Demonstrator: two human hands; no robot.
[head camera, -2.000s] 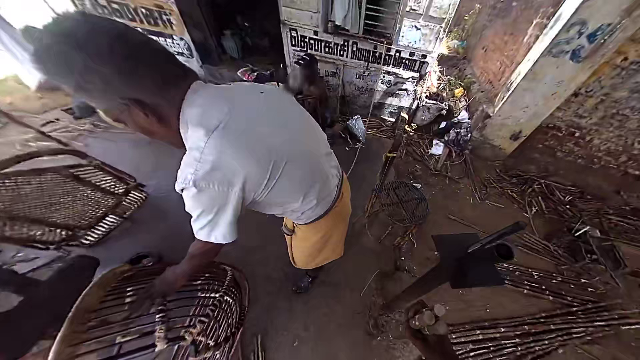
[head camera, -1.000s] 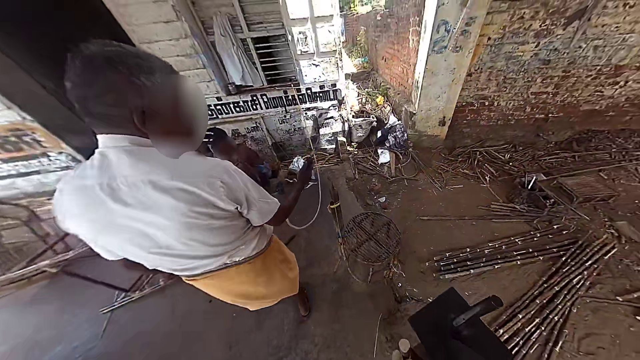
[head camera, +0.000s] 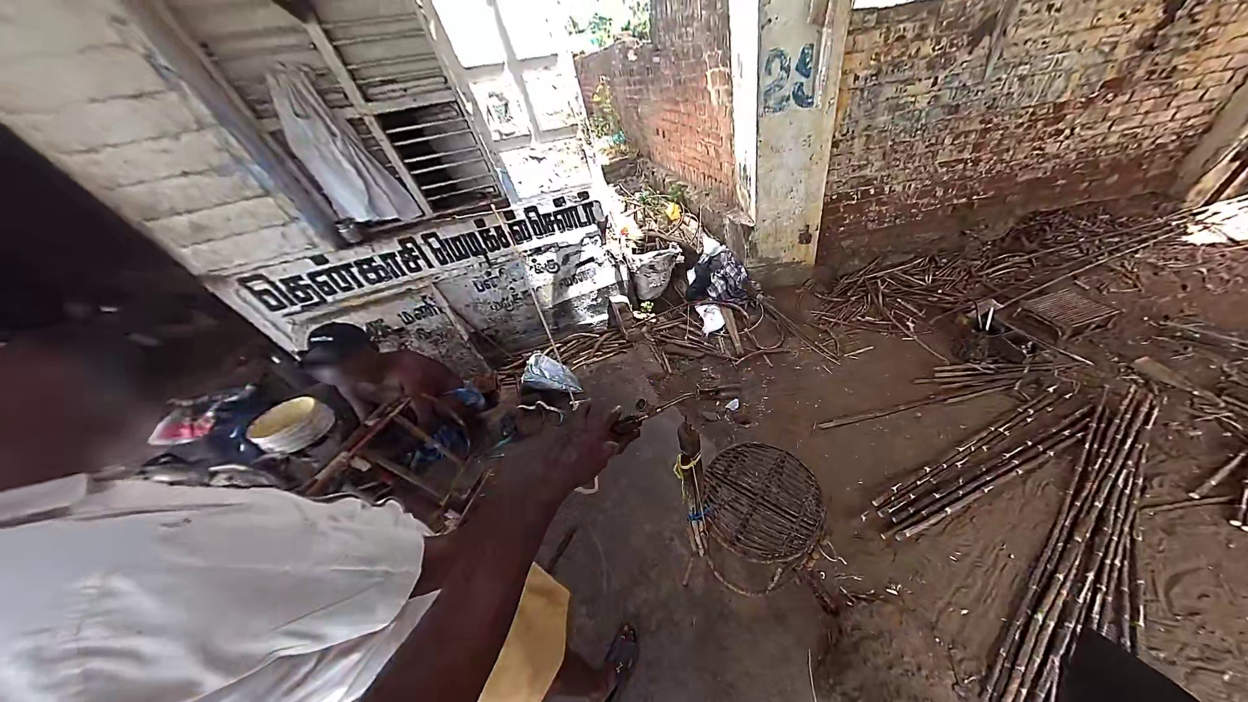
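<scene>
Neither my left hand nor my right hand is in view. A person in a white shirt (head camera: 195, 585) fills the lower left, close to me, one arm stretched forward. That person's hand (head camera: 585, 444) holds a thin metal tool (head camera: 663, 405), perhaps a gas torch; whether it is lit cannot be told. Just right of and below the tool stands a round woven cane piece (head camera: 763, 502), beside an upright post (head camera: 690, 468) tied with yellow and blue cord. Part of a black object (head camera: 1121, 673) shows at the bottom right edge.
A second person in a dark cap (head camera: 409, 375) crouches by a wooden frame (head camera: 375, 448) and a pale tub (head camera: 291, 424). Bundled canes (head camera: 1082, 536) lie on the ground at right, with loose sticks (head camera: 897, 292) along the brick wall (head camera: 1024, 117). A filled sack (head camera: 653, 273) stands near the pillar (head camera: 795, 146).
The person in white was bent over a round cane frame two seconds ago, then stood upright, and now reaches forward with the tool in hand. The view has swung a lot.
</scene>
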